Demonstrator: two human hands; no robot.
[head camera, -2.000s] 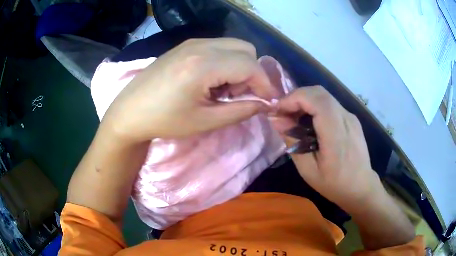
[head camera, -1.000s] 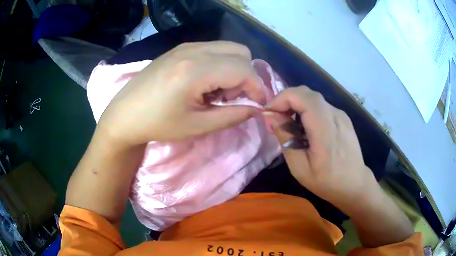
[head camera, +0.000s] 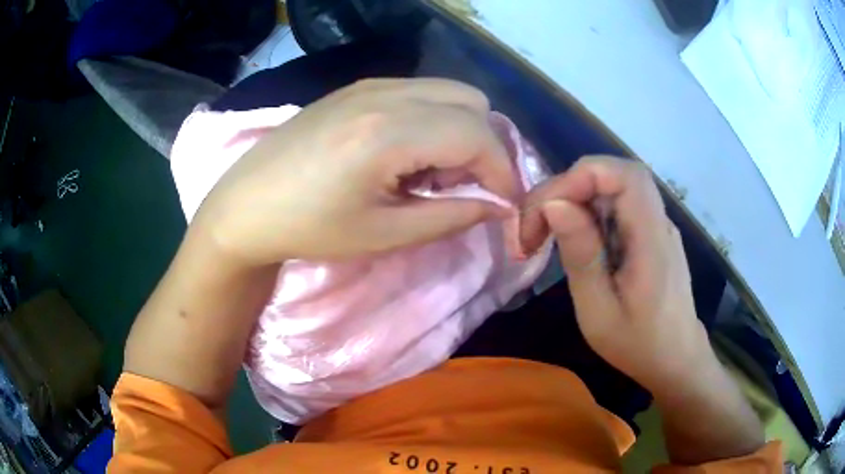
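Note:
The shiny pink satin piece (head camera: 371, 315) lies bunched on the lap. My left hand (head camera: 357, 176) comes over it from the left and pinches a narrow folded edge of the satin between thumb and forefinger. My right hand (head camera: 611, 250) is beside it on the right, its fingertips at the same pink edge. A small dark tool (head camera: 612, 243), apparently thread snips, is mostly hidden in the curled fingers of my right hand; its blades cannot be made out.
A pale table (head camera: 593, 56) with a worn edge curves along the right. White paper sheets (head camera: 769, 111) lie on it. A cardboard box (head camera: 51, 347) is at the lower left on the green floor (head camera: 93, 231). Dark and blue items are at the upper left.
My right hand has turned and moved slightly right, its thumb now raised and the dark tool more hidden in its fingers. My left hand keeps its pinch on the satin.

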